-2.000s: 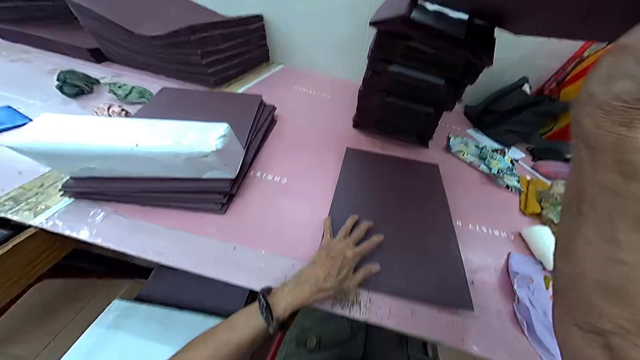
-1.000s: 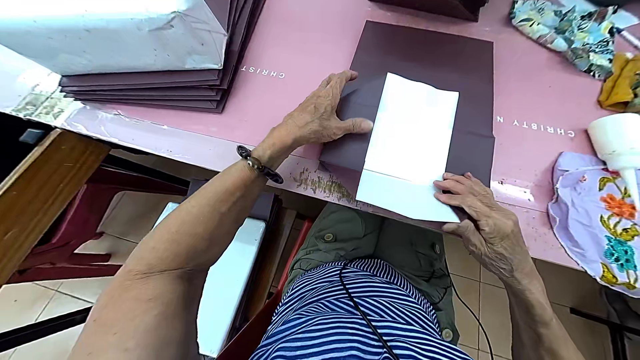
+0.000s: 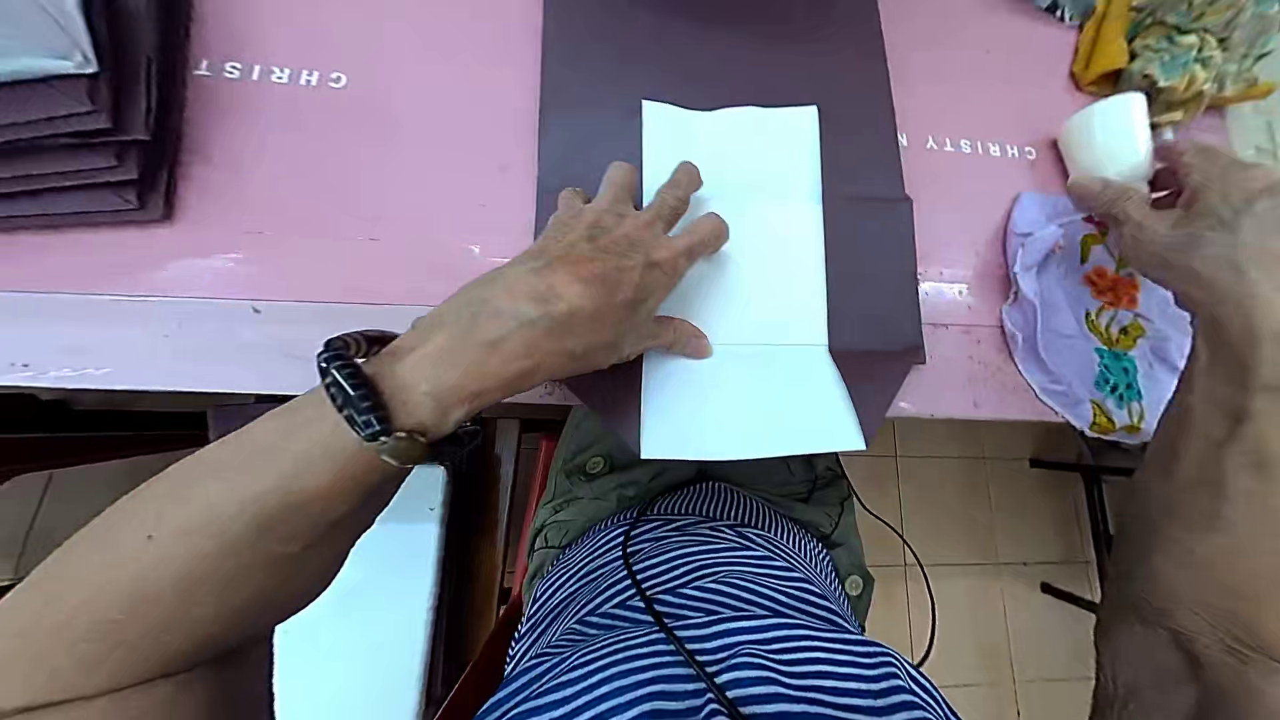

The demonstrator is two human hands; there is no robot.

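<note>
A folded dark purple paper piece (image 3: pixel 870 260) lies on the pink table, its near end over the edge. On top of it is a creased white sheet (image 3: pixel 750 250). My left hand (image 3: pixel 620 260) rests on the white sheet's left side with fingers spread. At the right, my right hand (image 3: pixel 1180 210), somewhat blurred, has its fingers around the near end of a white plastic bottle (image 3: pixel 1108 140). Below that hand lies a lilac cloth (image 3: pixel 1100 320) with floral embroidery.
A stack of dark folded paper pieces (image 3: pixel 90 190) with a white block on it stands at the left. Crumpled yellow and patterned cloths (image 3: pixel 1180 60) lie at the upper right. The table's front edge (image 3: pixel 200 345) crosses the view.
My right hand has left the white sheet's lower right corner and moved right to the bottle. My left hand has moved from the dark paper onto the white sheet.
</note>
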